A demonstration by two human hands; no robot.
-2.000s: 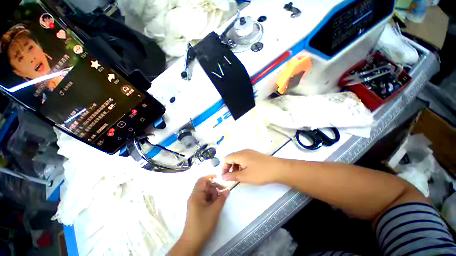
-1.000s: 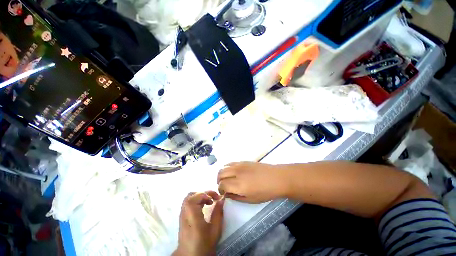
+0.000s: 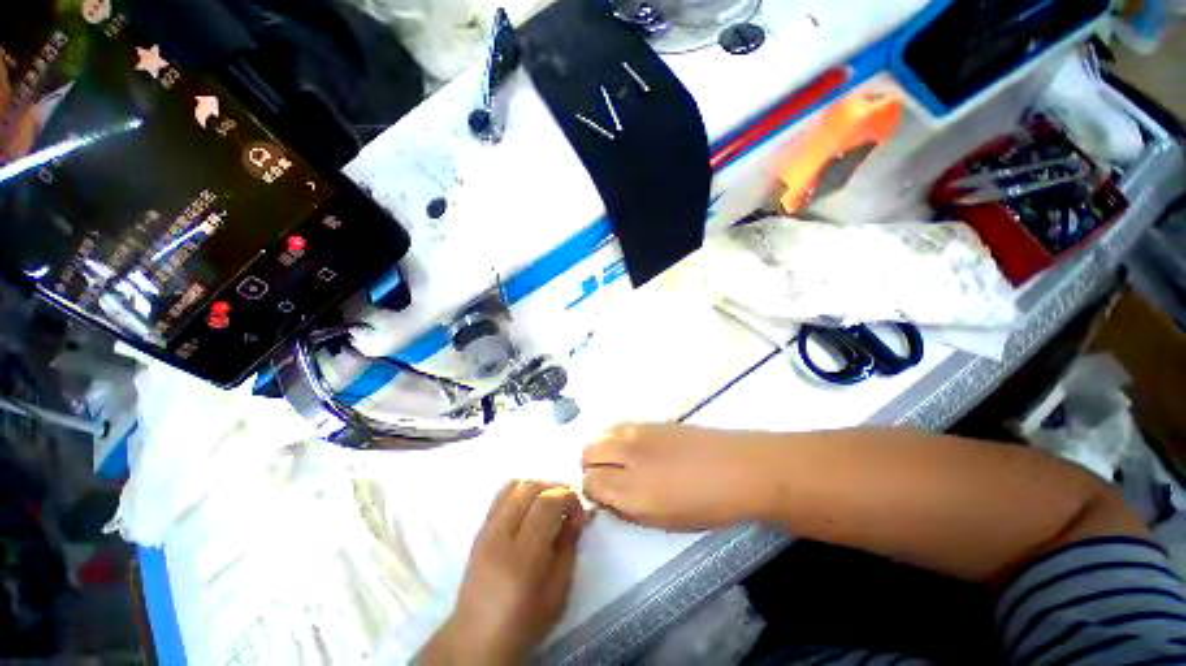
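Note:
My left hand (image 3: 523, 553) and my right hand (image 3: 666, 476) meet fingertip to fingertip over the white table, in front of the presser foot area of the sewing machine (image 3: 832, 163). The fingers of both hands are curled in. A tiny pale bit shows between the fingertips, too small and overexposed to make out well; most of what they pinch is hidden. A heap of white fabric pieces (image 3: 280, 546) lies left of my left hand. A curved metal guard (image 3: 312, 397) stands behind it.
A phone (image 3: 195, 195) in a holder stands at the upper left. Black-handled scissors (image 3: 858, 351) lie right of my hands, near white lacy fabric (image 3: 865, 273). A red parts tray (image 3: 1041, 208) is far right. The grey measuring strip (image 3: 676, 579) edges the table.
My hands have moved down from near the needle area toward the table's front edge. The left fingers have closed in, hiding the pale fabric bit seen between them before. The camera view has shifted.

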